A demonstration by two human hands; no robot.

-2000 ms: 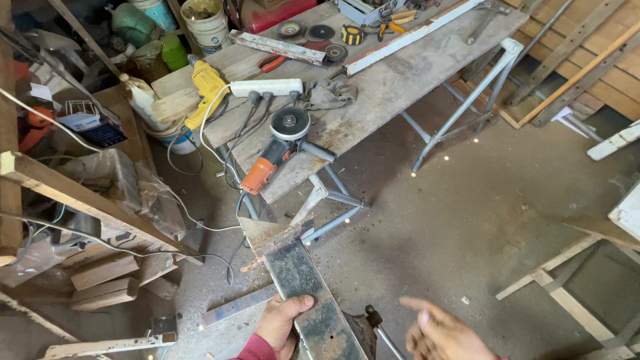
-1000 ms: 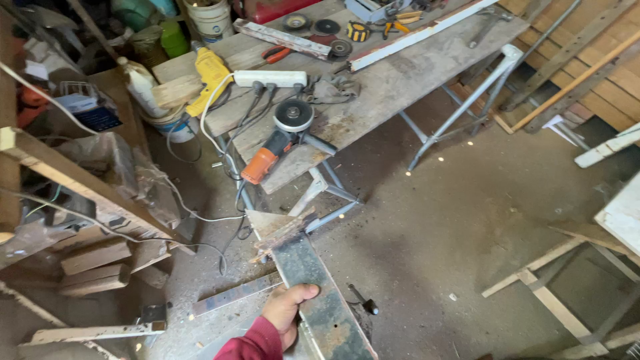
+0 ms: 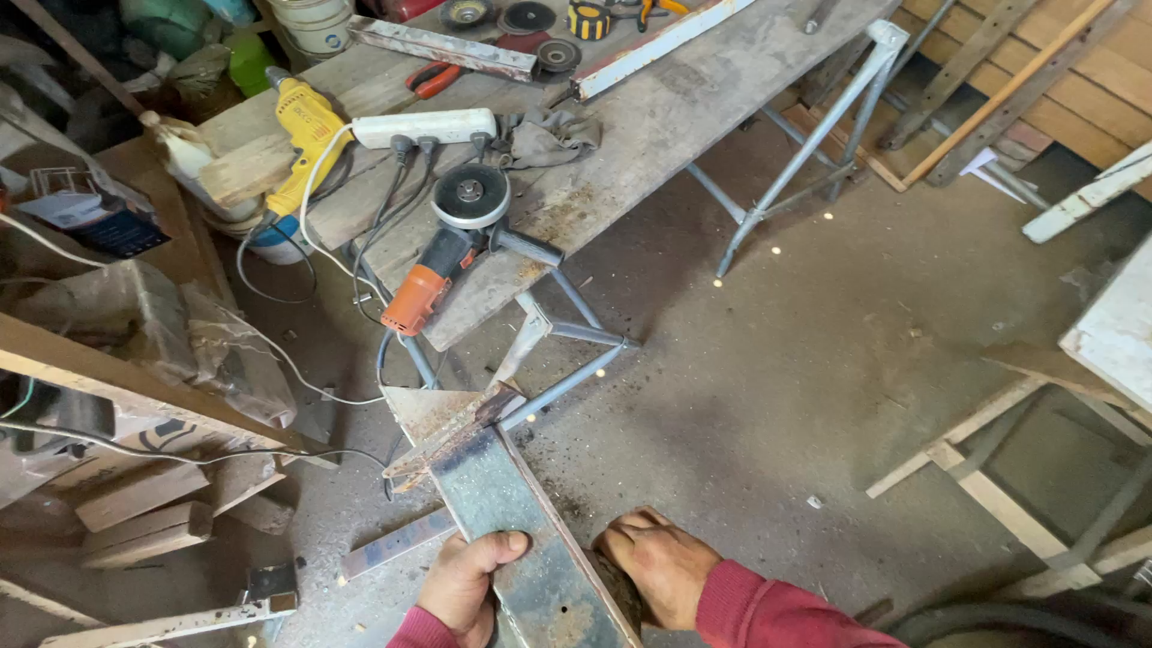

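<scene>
My left hand point(image 3: 472, 580) grips the left edge of a long flat metal bar point(image 3: 504, 504), its thumb on the upper face. A rusty crosspiece point(image 3: 454, 432) and a triangular metal plate point(image 3: 423, 409) are at the bar's far end. My right hand point(image 3: 661, 562) is curled at the bar's right side, against a dark rounded thing partly hidden under the bar; whether it grips this I cannot tell. Beyond, an orange and black angle grinder point(image 3: 441, 261) lies disc up on the edge of the wooden bench top point(image 3: 648, 153).
A yellow drill point(image 3: 306, 135), a white power strip point(image 3: 423, 128), a grey rag point(image 3: 549, 137) and a white metal bar point(image 3: 661, 45) lie on the bench. Metal trestle legs point(image 3: 792, 171) stand below. Wood blocks point(image 3: 148, 513) and cords are at left, a wooden frame point(image 3: 999, 504) at right.
My right hand, held apart from the bar two seconds ago and out of view one second ago, is now at the bar's right side. My left hand keeps hold of the bar.
</scene>
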